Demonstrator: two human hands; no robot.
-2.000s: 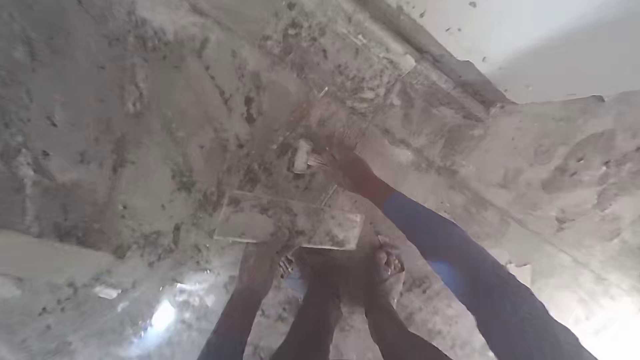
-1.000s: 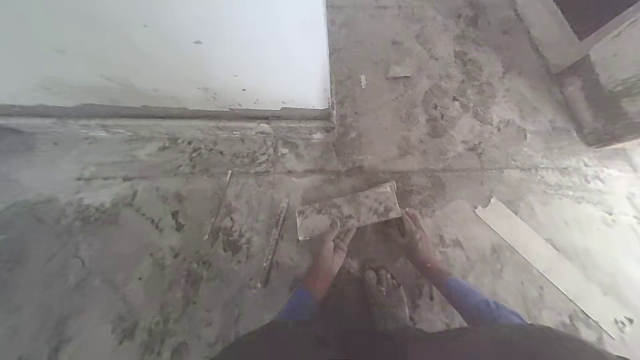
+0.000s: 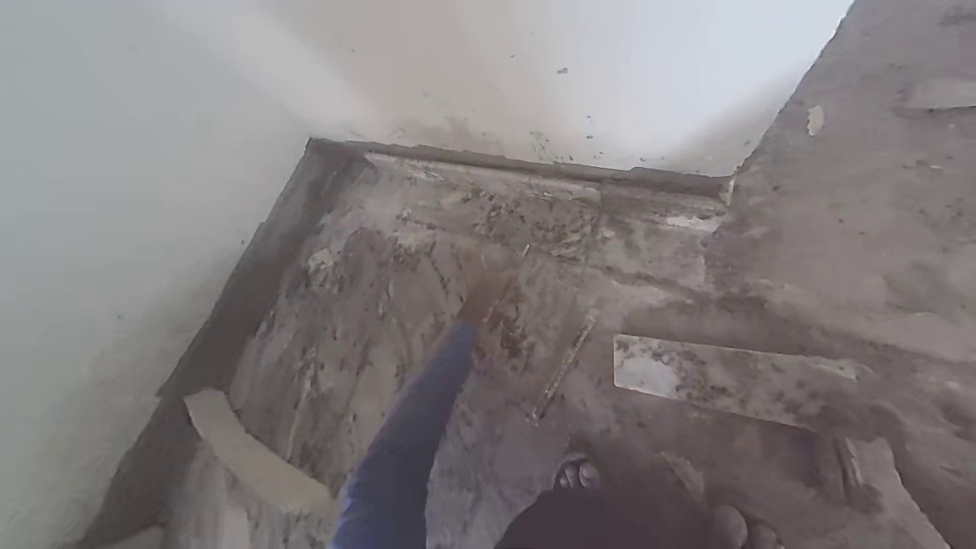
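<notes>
My left hand (image 3: 492,286), blurred, reaches forward low over the dirty floor at a thin strip (image 3: 525,250). Whether its fingers grip the strip is not clear. A second thin, mortar-spotted strip (image 3: 564,367) lies to the right of my left arm. Farther right is a flat rectangular piece (image 3: 732,379), smeared with grey mortar and with a pale patch at its left end. A brownish blur (image 3: 877,412) at its right end may be my right hand; its fingers cannot be made out.
White walls (image 3: 564,84) meet the floor at a rough, dark lower edge (image 3: 488,158). A pale curved-looking strip (image 3: 255,454) lies at the lower left beside the wall. My bare toes (image 3: 578,474) show at the bottom. Small debris and mortar smears mark the floor (image 3: 839,252).
One second ago both my hands were on the rectangular piece; my left hand has left it and reached to the thin strip. The view has swung strongly.
</notes>
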